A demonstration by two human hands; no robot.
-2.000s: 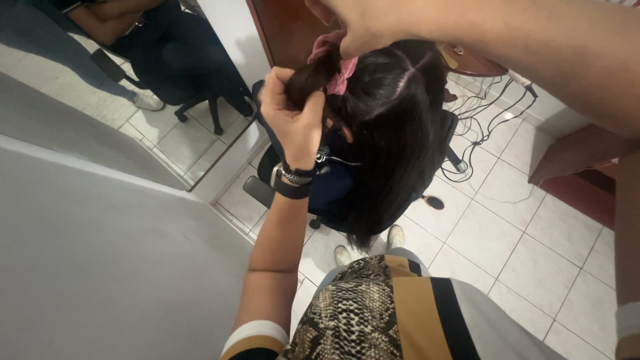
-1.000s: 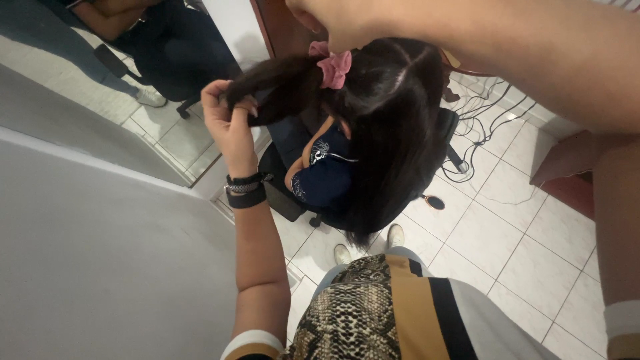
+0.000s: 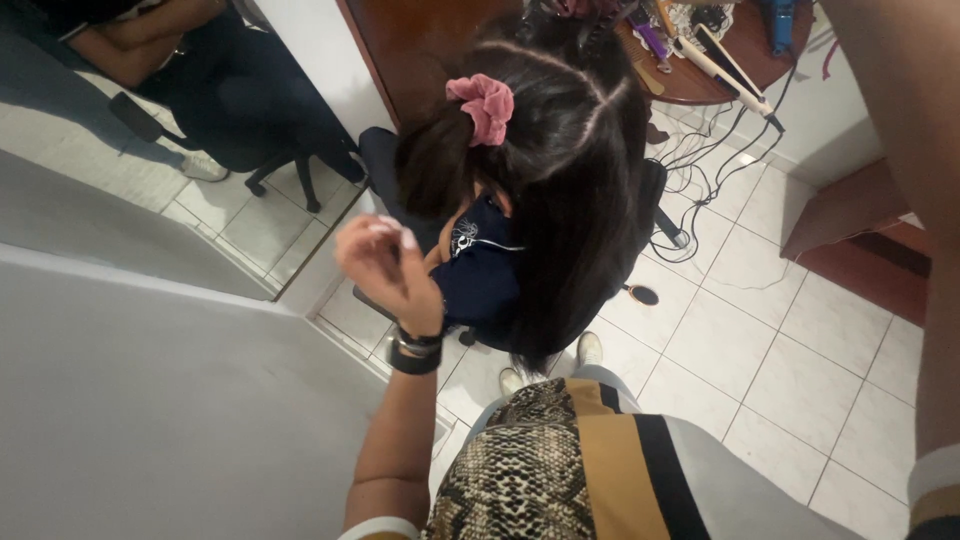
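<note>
A seated person's long dark hair (image 3: 592,217) is parted in sections, with pale part lines across the scalp. A pink velvet scrunchie (image 3: 487,109) circles a gathered ponytail (image 3: 435,157) on the left side of the head. Part of another, darker scrunchie (image 3: 581,6) shows at the top edge. My left hand (image 3: 390,270) is just below the ponytail, apart from it, fingers curled and blurred; whether they hold anything cannot be told. My right forearm (image 3: 892,150) runs up the right side, and its hand lies outside the view.
A round wooden table (image 3: 697,90) bears a flat iron (image 3: 727,71), combs and clips. Black cables (image 3: 697,187) trail to the tiled floor, where a hairbrush (image 3: 643,295) lies. A mirror (image 3: 172,150) is on the left, a reddish wooden piece of furniture (image 3: 862,255) on the right.
My left hand has let go of the ponytail, which now hangs down from the pink scrunchie. My right hand has left the scrunchie and gone out of view. More of the table shows.
</note>
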